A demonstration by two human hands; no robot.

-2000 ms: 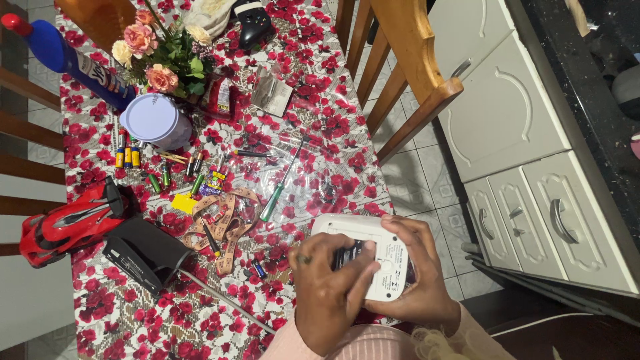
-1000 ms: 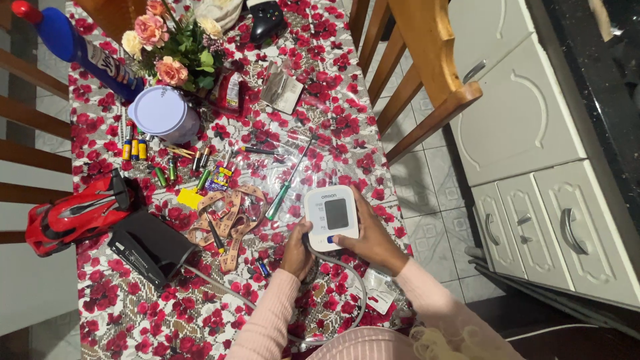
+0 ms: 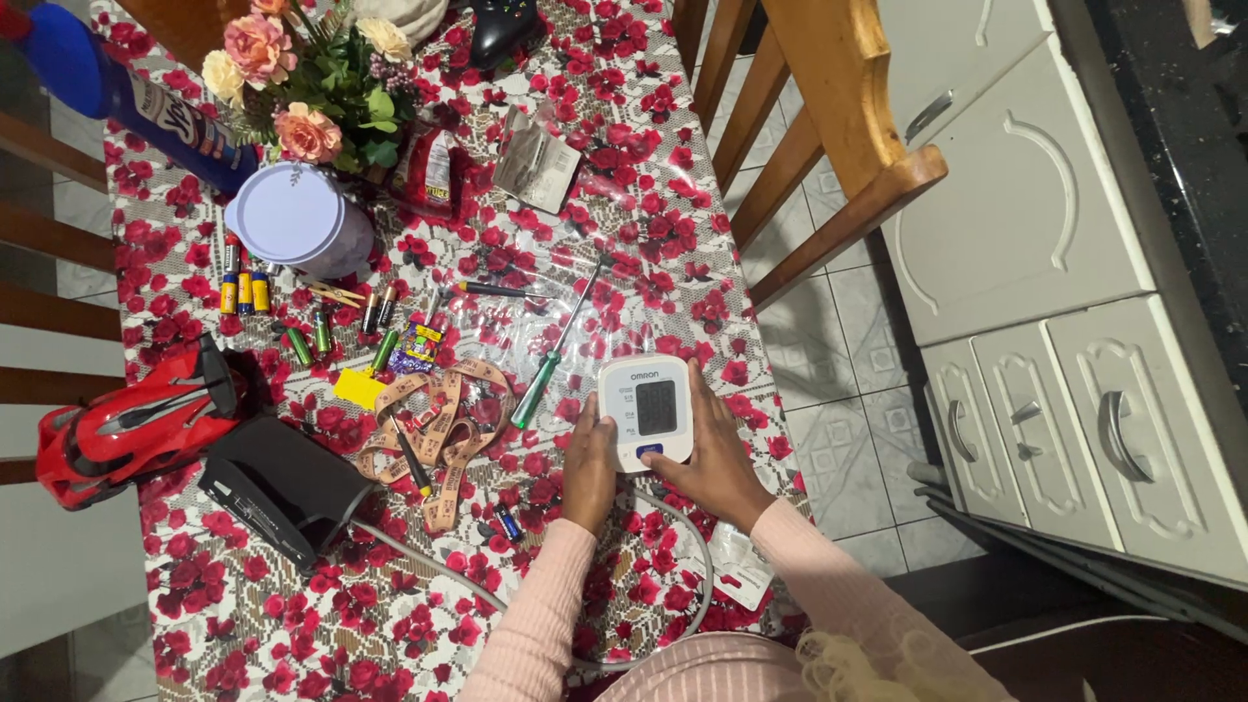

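Note:
A white Omron blood pressure monitor lies face up between my hands, its grey display showing dark segments. My left hand grips its left edge. My right hand holds the right side, the thumb on the blue button. A grey air tube runs from the monitor's lower end to the black arm cuff on the left. Just up and left of the monitor lies a green-handled screwdriver. A loose blue battery rests left of my left forearm.
Around the flowered tablecloth stand a red toy car, a lidded lilac tub, a blue bottle and artificial flowers. A tape measure, several batteries and a dark-handled screwdriver lie about. A wooden chair borders the right side.
Two seconds ago the monitor was underside up, with my left hand over its battery area. It is now face up, and my right thumb rests on its button. The display now shows dark segments.

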